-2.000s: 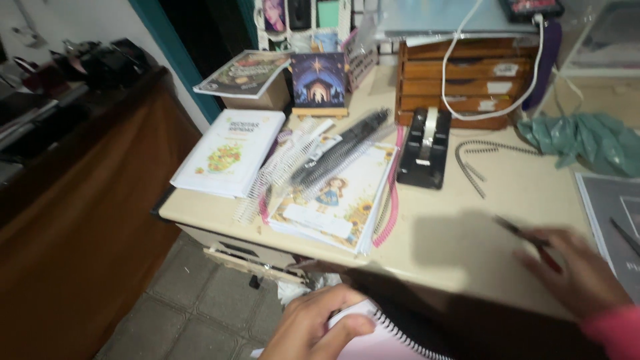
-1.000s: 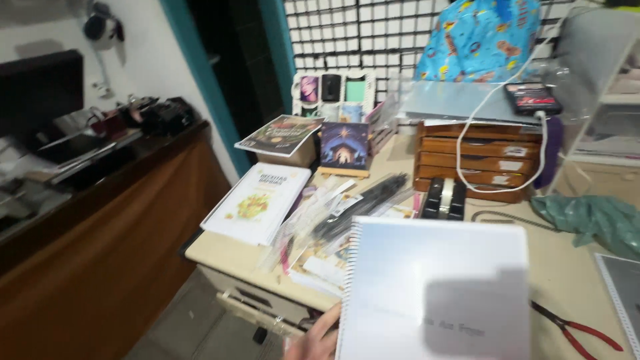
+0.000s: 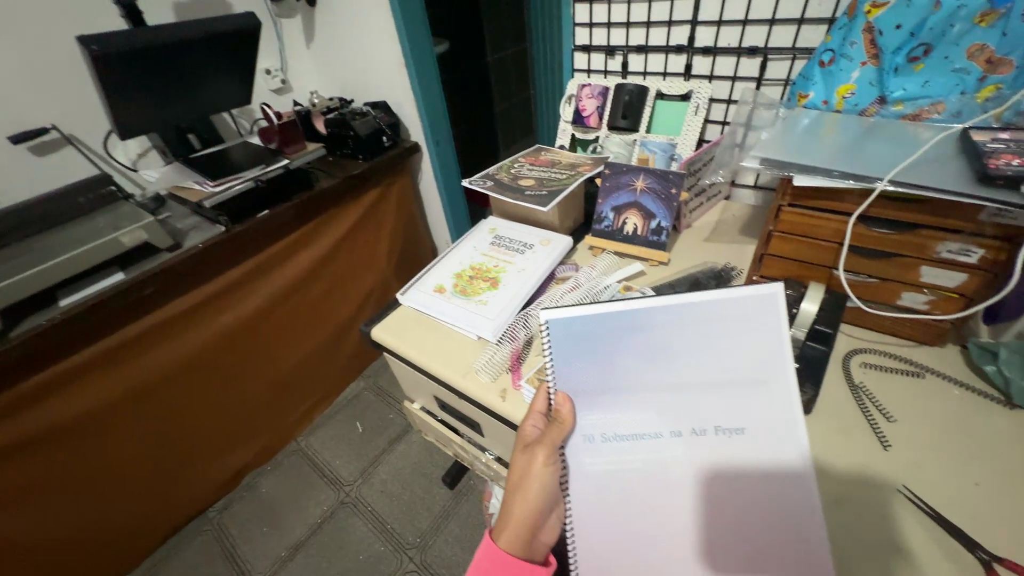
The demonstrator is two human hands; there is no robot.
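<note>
My left hand point(image 3: 540, 472), in a pink sleeve, grips the coil-bound edge of a spiral-bound booklet point(image 3: 680, 376). Its pale blue-to-pink front bears a printed title and faces me, upright. The black coil runs down the left edge, beside my thumb. My right hand is out of the frame. Red-handled pliers or cutters point(image 3: 952, 532) lie on the desk at the lower right. Above them rest loose black binding coils point(image 3: 860, 376). Behind the booklet are white binding coils point(image 3: 552, 308) and a black tape dispenser point(image 3: 824, 336), partly hidden.
A stack of white booklets point(image 3: 488, 276) sits at the corner of the desk point(image 3: 408, 332). Behind stand a nativity picture on a small easel point(image 3: 636, 210) and a wooden drawer unit point(image 3: 888, 248) with a white cable point(image 3: 848, 240) hanging over it. A brown-draped counter point(image 3: 200, 384) is at the left.
The booklet has risen from the bottom edge to upright before me. My right hand, seen earlier with the red-handled tool, has left the view; the tool lies on the desk.
</note>
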